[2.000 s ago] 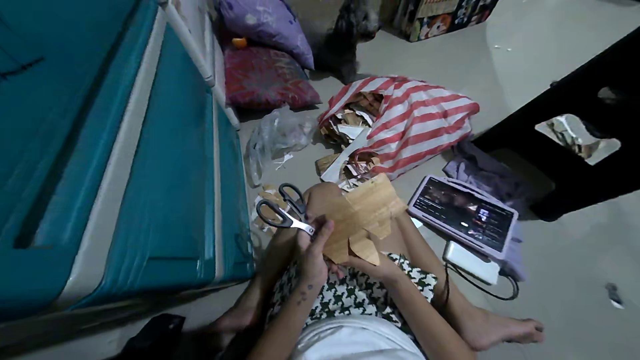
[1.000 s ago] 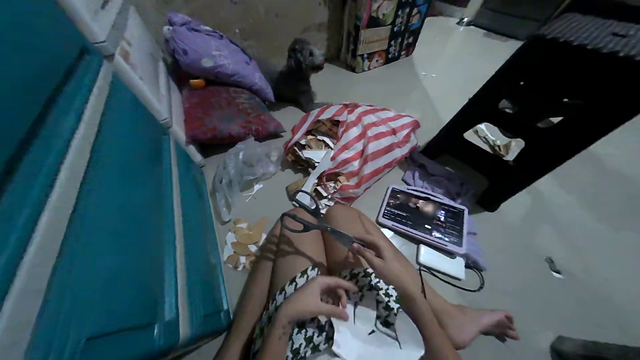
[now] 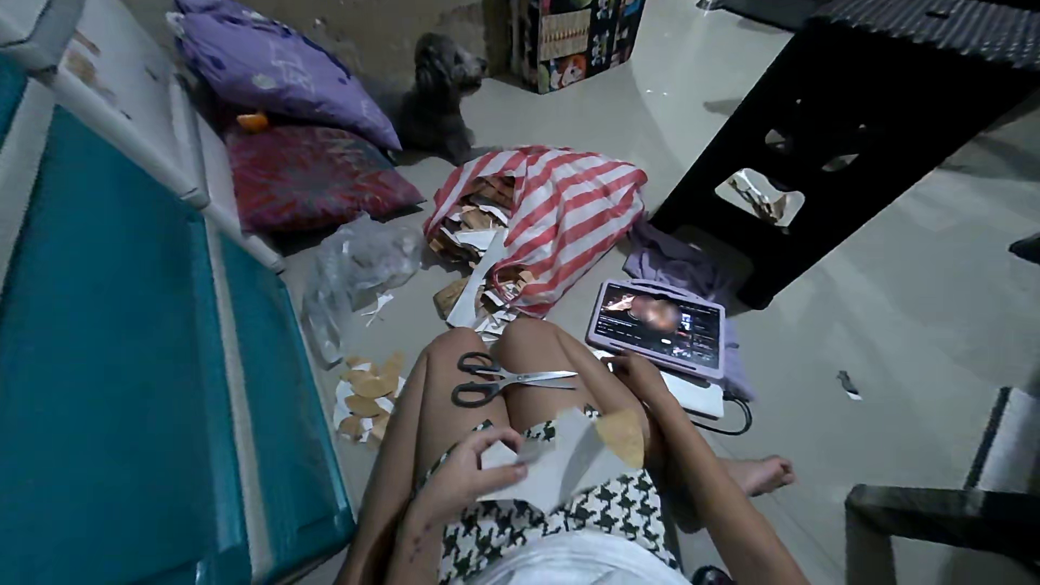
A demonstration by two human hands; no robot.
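Observation:
My left hand (image 3: 475,471) holds a cut piece of white and brown paper or card (image 3: 561,463) over my lap, with my thumb on its near side. Black-handled scissors (image 3: 512,379) lie across my bare thighs, blades pointing right, touched by neither hand. My right hand (image 3: 638,378) is beside my right knee, at the near left edge of a tablet in a pale purple case (image 3: 658,325) and over a white flat device (image 3: 695,395). Whether its fingers hold anything is not clear.
Ahead, a red-and-white striped bag (image 3: 569,211) spills paper scraps (image 3: 479,236). Cut pieces (image 3: 370,398) lie left of my legs, near a clear plastic bag (image 3: 357,268). Teal drawers (image 3: 122,341) flank the left. A dog (image 3: 439,97) sits beyond, and a black stool (image 3: 845,122) stands right.
The scissors, in my right hand one second ago, now lie on my thighs. My right hand has moved out toward the tablet. My left hand has taken hold of the paper piece.

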